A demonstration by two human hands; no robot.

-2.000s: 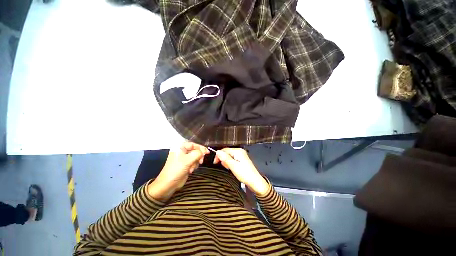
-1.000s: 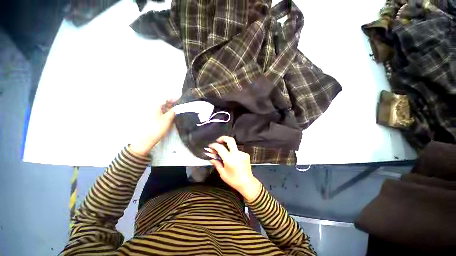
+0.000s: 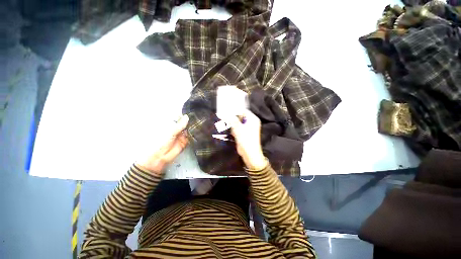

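Observation:
The brown plaid garment (image 3: 217, 58) lies bunched on the white table, with its dark lining (image 3: 283, 149) showing on the near right side. A white tag (image 3: 231, 98) stands out over the garment's near part. My right hand (image 3: 247, 134) is over the garment at the tag's lower end. Small silver points, which look like thread snips (image 3: 221, 136), stick out on its left side; its fingertips are blurred. My left hand (image 3: 172, 146) is at the garment's near left edge, thumb and fingers apart, with nothing visible in it.
A dark plaid pile (image 3: 429, 66) lies on the table's right, with a gold-and-brown piece (image 3: 399, 117) beside it. Plain brown garments (image 3: 419, 212) are at the lower right. More plaid cloth (image 3: 151, 10) lies at the back. The white table's front edge (image 3: 116, 174) runs before me.
The white tag has moved right and now stands up. My right hand has moved up and right to it. My left hand has moved lower. Plaid now shows where dark lining was on the near left.

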